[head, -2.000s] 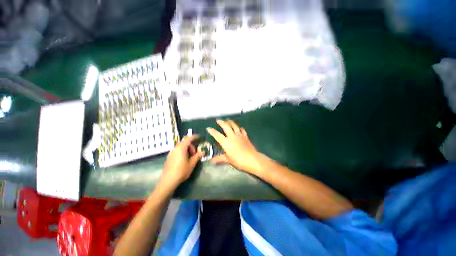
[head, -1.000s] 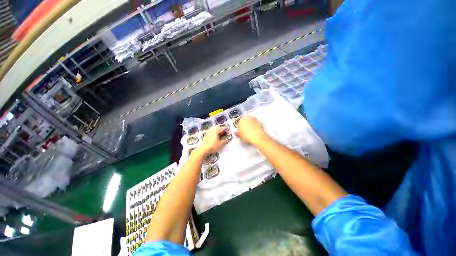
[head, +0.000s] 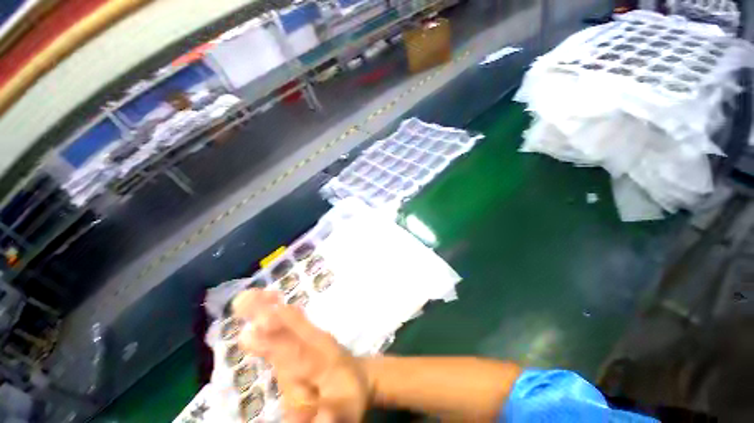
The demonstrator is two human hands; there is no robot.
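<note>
The pocketed tray (head: 221, 296) lies at the lower left of the head view. Silver-and-dark watch case frames (head: 322, 281) sit in several of its pockets. A plain white liner sheet (head: 388, 273) covers its right part. My right hand (head: 289, 351) is blurred and reaches in from the right over the tray, hiding some pockets. Its fingers are extended and no part shows in it. My left hand cannot be made out. A corner of the white parts board (head: 195, 411) shows at the bottom left edge.
An empty clear pocketed tray (head: 405, 161) lies beyond the liner on the green bench (head: 513, 273). An untidy stack of trays and white liners (head: 637, 91) stands at the upper right. A small yellow piece (head: 273, 256) is at the tray's far edge. Shelves stand across the aisle.
The view has swung right, bringing the stack into sight. My left hand has left the visible area. My right hand now reaches over the tray's left part, near the filled pockets.
</note>
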